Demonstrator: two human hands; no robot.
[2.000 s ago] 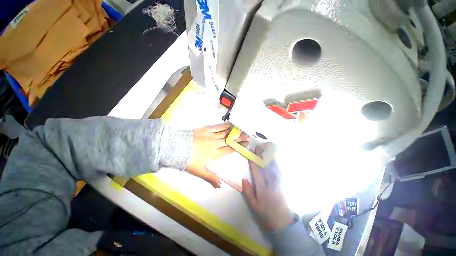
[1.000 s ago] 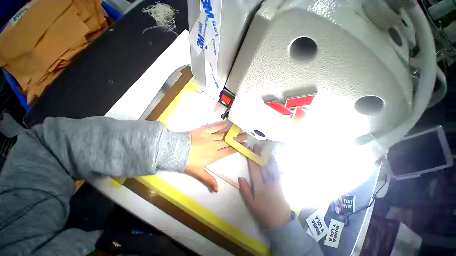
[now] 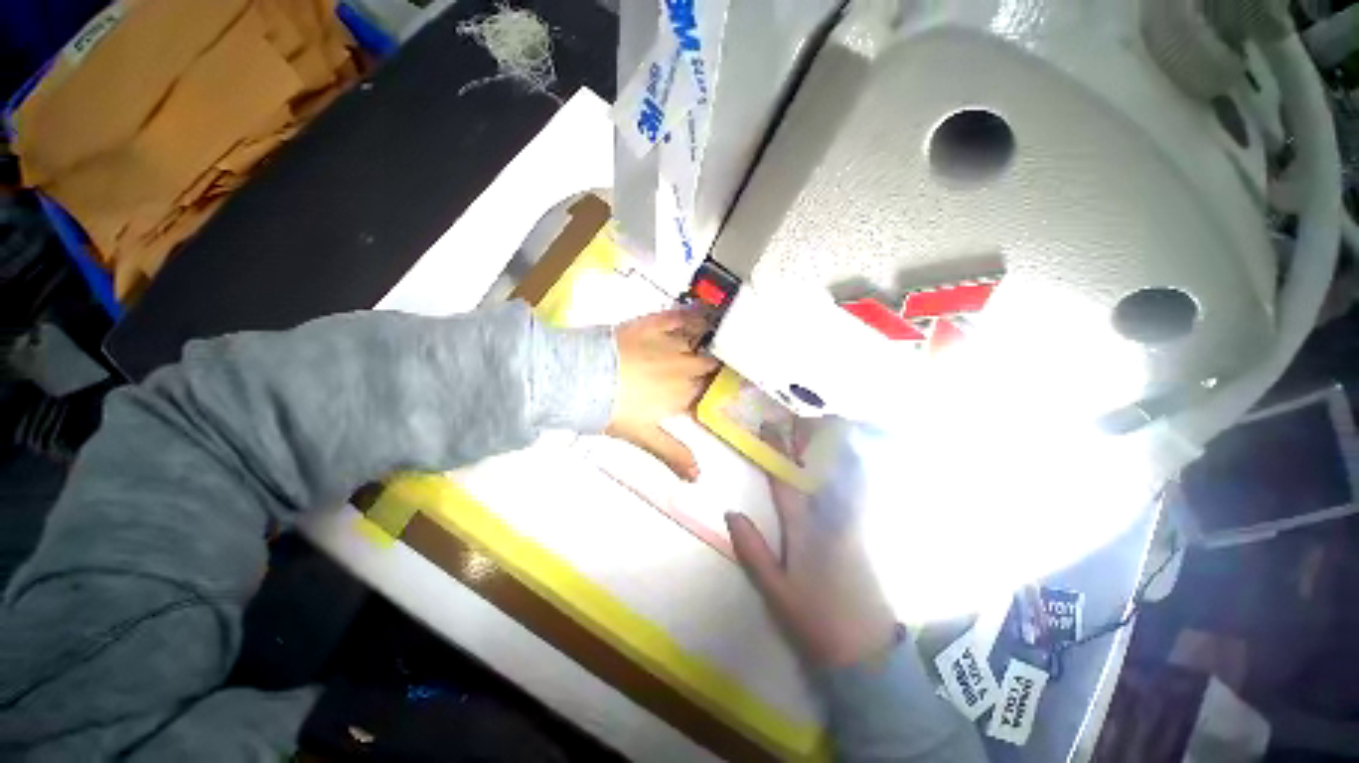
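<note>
A fabric panel (image 3: 634, 485), washed out to white by the lamp, lies flat on the yellow-taped template board (image 3: 514, 571). The yellow-edged clamp frame (image 3: 757, 431) is under the machine head (image 3: 894, 194). My left hand (image 3: 656, 391) lies palm down at the frame's left side, thumb spread, with its fingertips partly hidden by the machine head. My right hand (image 3: 817, 567) lies on the fabric at the frame's near right side, thumb apart, partly lost in glare. Neither hand is seen to hold anything.
Labels (image 3: 1018, 702) lie on the table right of the board. A blue crate (image 3: 93, 283) with orange panels (image 3: 179, 119) is at the upper left. Thread waste (image 3: 511, 45) lies on the dark table (image 3: 298, 224). A grey-framed screen (image 3: 1274, 470) is at the right.
My left hand has moved up along the frame towards the machine head, uncovering more fabric and its edge line. My right hand stays beside the frame. The whole view has shifted slightly.
</note>
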